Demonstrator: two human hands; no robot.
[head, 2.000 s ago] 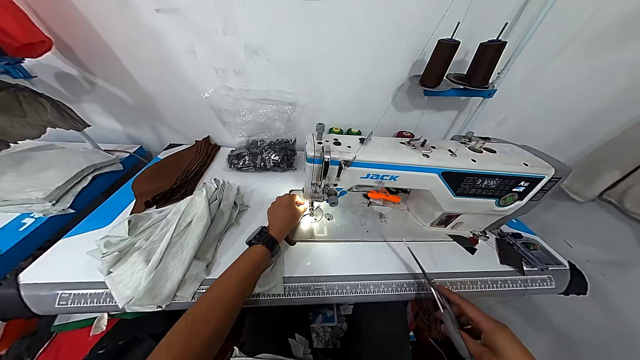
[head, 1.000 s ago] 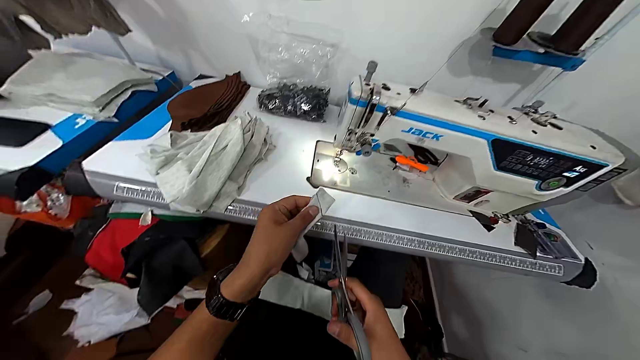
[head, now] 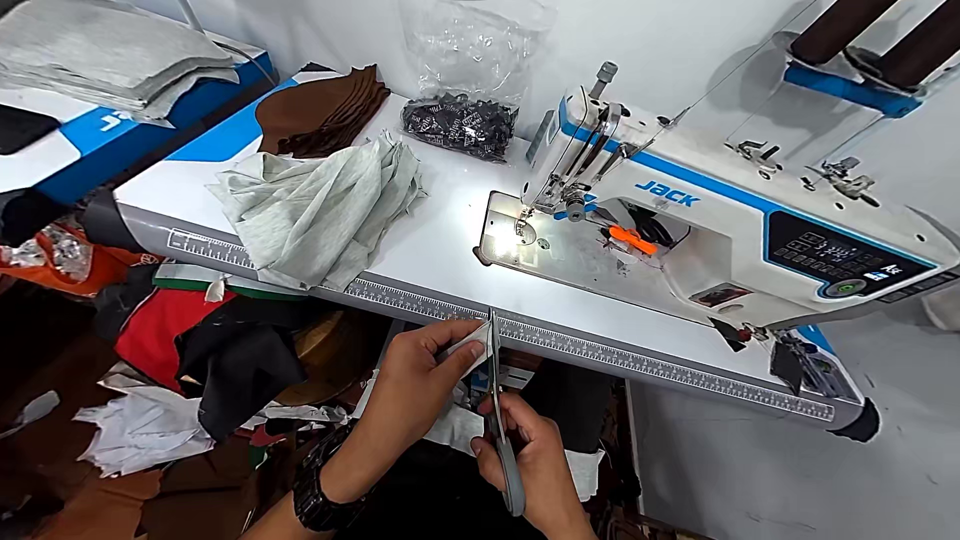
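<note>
My left hand [head: 424,375], with a black watch at its wrist, pinches a small folded piece of light grey fabric [head: 477,346] just off the table's front edge. Scissors [head: 496,409] are in my right hand [head: 529,457], blades pointing up along the fabric's right side; how far the blades are apart is hard to tell. Beyond the hands stands a Jack sewing machine [head: 705,202], its lamp lighting the needle plate [head: 517,238]. A pile of light grey fabric pieces [head: 322,210] lies left of the machine, partly over the front edge.
Brown fabric pieces [head: 315,112] and a clear plastic bag of black labels [head: 461,124] lie at the back. An orange-handled tool [head: 632,240] rests under the machine arm. Thread cones [head: 840,30] stand upper right. Grey fabric [head: 112,52] is stacked on the left table, with scraps [head: 150,427] below.
My left hand has come from beside the needle to the table's front edge, and the scissors in my right hand have come up against the fabric piece. The view has swung left and down.
</note>
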